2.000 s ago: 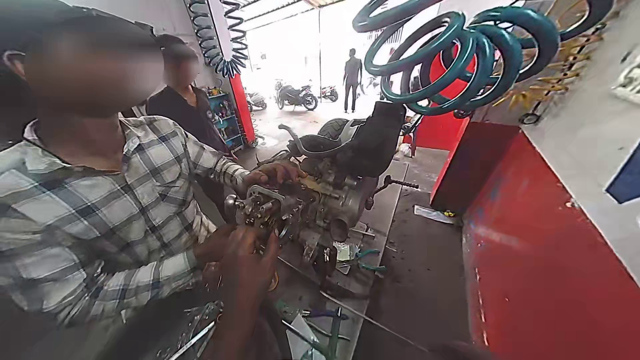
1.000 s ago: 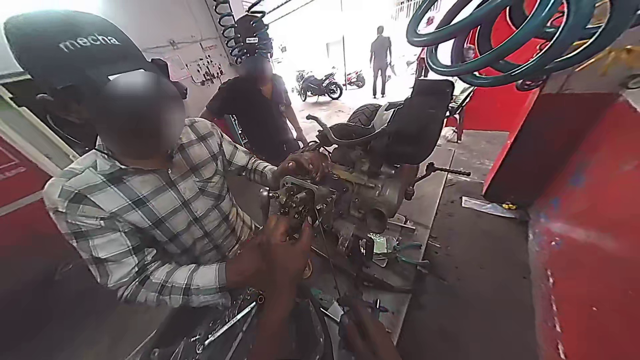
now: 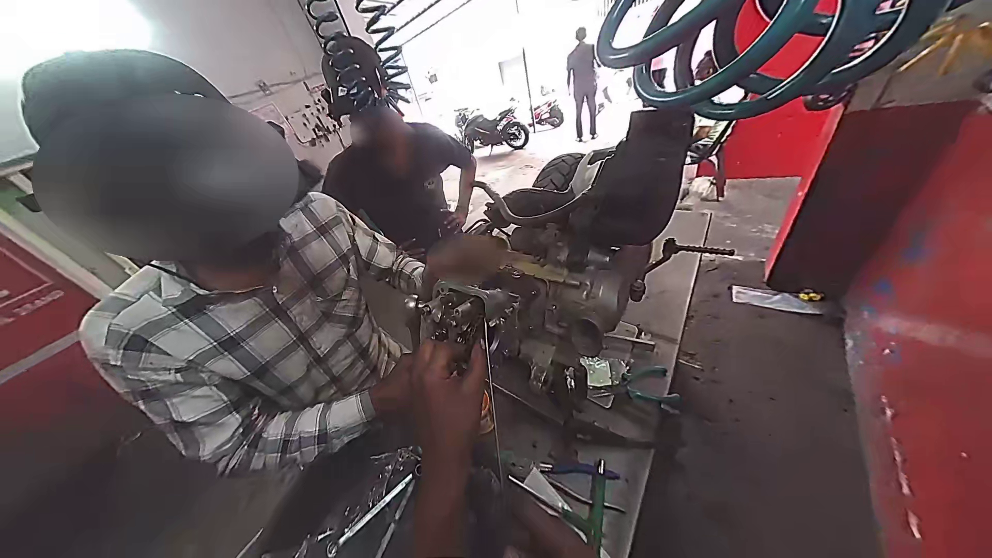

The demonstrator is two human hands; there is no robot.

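Note:
My left hand (image 3: 449,380) reaches up from the bottom middle, its fingertips at the open metal cylinder head (image 3: 465,310) of a scooter engine; whether they grip a part is hidden. A thin metal rod (image 3: 493,411) stands almost upright just right of that hand, its upper end against the cylinder head. At the lower edge my right hand (image 3: 542,531) is dark, blurred and mostly cut off, near the rod's lower end; its fingers cannot be made out. A co-worker in a checked shirt has one hand (image 3: 465,260) on top of the engine (image 3: 573,302) and the other arm beside mine.
Green-handled pliers (image 3: 597,504), teal-handled pliers (image 3: 651,385) and wrenches (image 3: 372,515) lie below and around the engine. Coiled teal air hoses (image 3: 721,85) hang at upper right. A second person (image 3: 395,178) leans in behind the scooter. A red wall (image 3: 922,310) bounds the right side.
The rod, slanting down to the right two seconds ago, now stands near upright at the cylinder head. The person behind the scooter has bent forward. My left hand stays at the engine.

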